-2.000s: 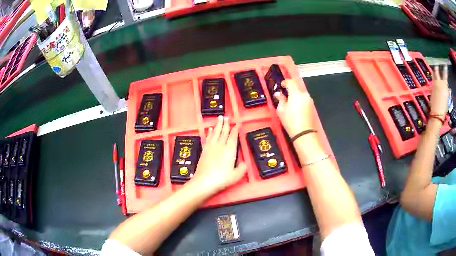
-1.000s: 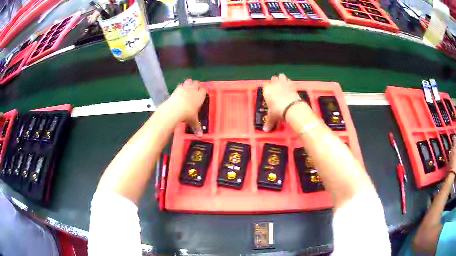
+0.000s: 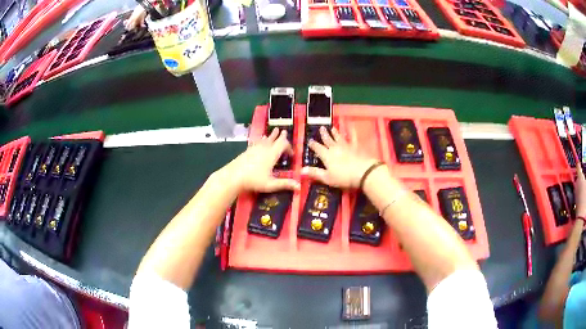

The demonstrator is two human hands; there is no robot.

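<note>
Two open flip phones lie side by side in the first two back pockets of the red tray [image 3: 308, 256]. Their pale-framed dark screens, the left one [image 3: 281, 106] and the right one [image 3: 319, 105], stick out past the tray's back edge. My left hand [image 3: 262, 164] rests its fingers on the left phone's keypad half. My right hand [image 3: 340, 160] rests its fingers on the right phone's keypad half. Both hands are spread and partly hide the keypads. Closed black phones [image 3: 406, 141] lie in other pockets. The third back pocket is bare.
A battery [image 3: 356, 303] lies at the front edge. Red pens [image 3: 527, 225] lie beside the tray. A black tray [image 3: 71, 222] with phones is at left. A pen cup [image 3: 183, 42] hangs on a post. A neighbour's arm [image 3: 568, 270] is at right beside another red tray [image 3: 533, 148].
The first two back pockets now hold open phones. The closed phone my right hand held has left the third back pocket. Both hands moved onto the keypads. The view shifted.
</note>
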